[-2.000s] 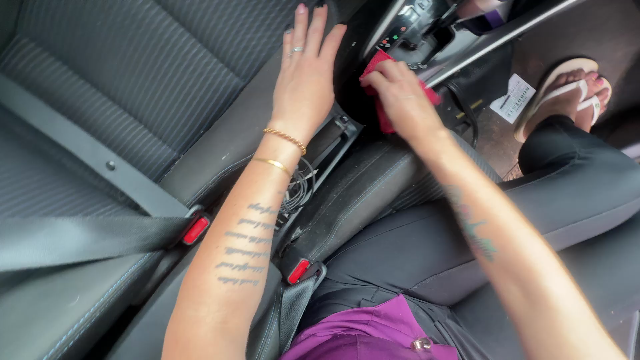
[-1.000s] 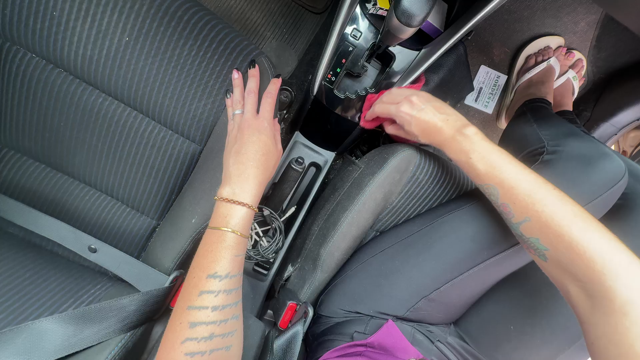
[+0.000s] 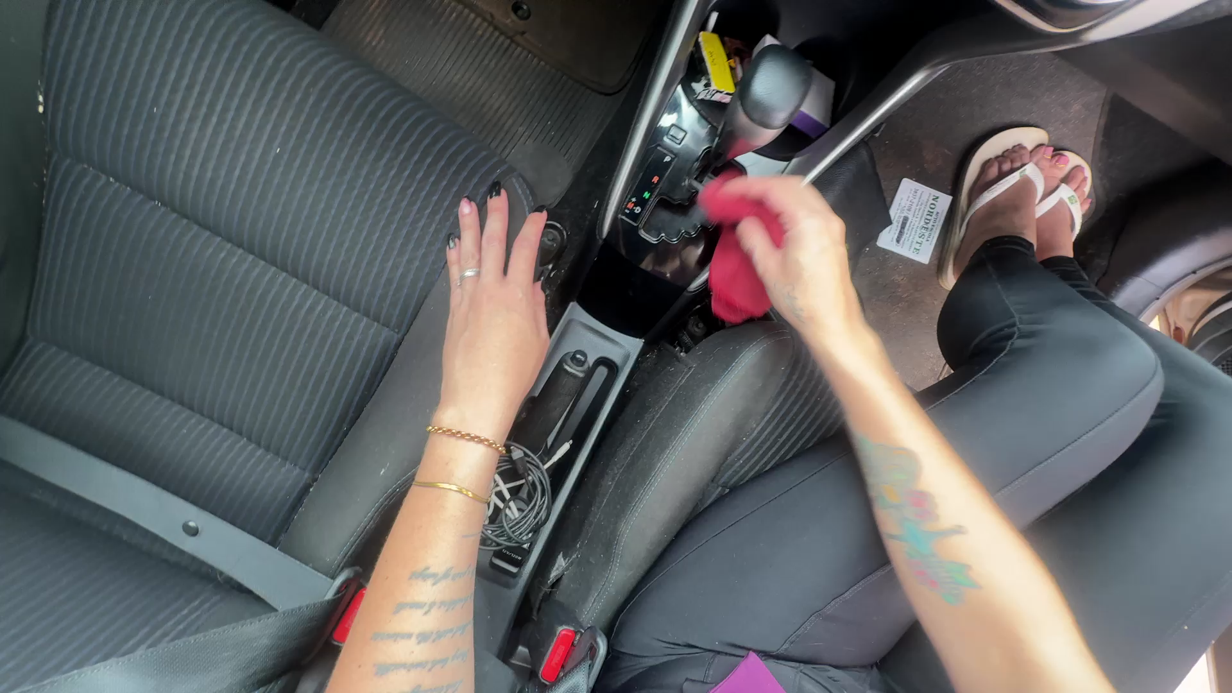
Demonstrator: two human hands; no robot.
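Note:
My right hand (image 3: 794, 250) holds a red cloth (image 3: 739, 274) against the right edge of the gear shift panel (image 3: 659, 192), close to the gear lever (image 3: 767, 91). Part of the cloth is blurred, and some of it hangs below my fingers. My left hand (image 3: 496, 327), fingers spread and holding nothing, rests at the inner edge of the passenger seat (image 3: 221, 202). Beside that wrist, a coiled cable (image 3: 520, 500) lies in the centre console tray, behind the handbrake lever (image 3: 558, 395).
Two red seat belt buckles (image 3: 556, 654) (image 3: 349, 616) stand beside the seats. A yellow item (image 3: 716, 63) lies ahead of the gear lever. On the driver's floor are a printed card (image 3: 914, 221) and my feet in flip-flops (image 3: 996, 197). The steering wheel rim (image 3: 1169, 279) is at the right.
My right hand has moved with the red cloth from the lower corner of the shift panel up along its right side, nearer the gear lever. The view has shifted.

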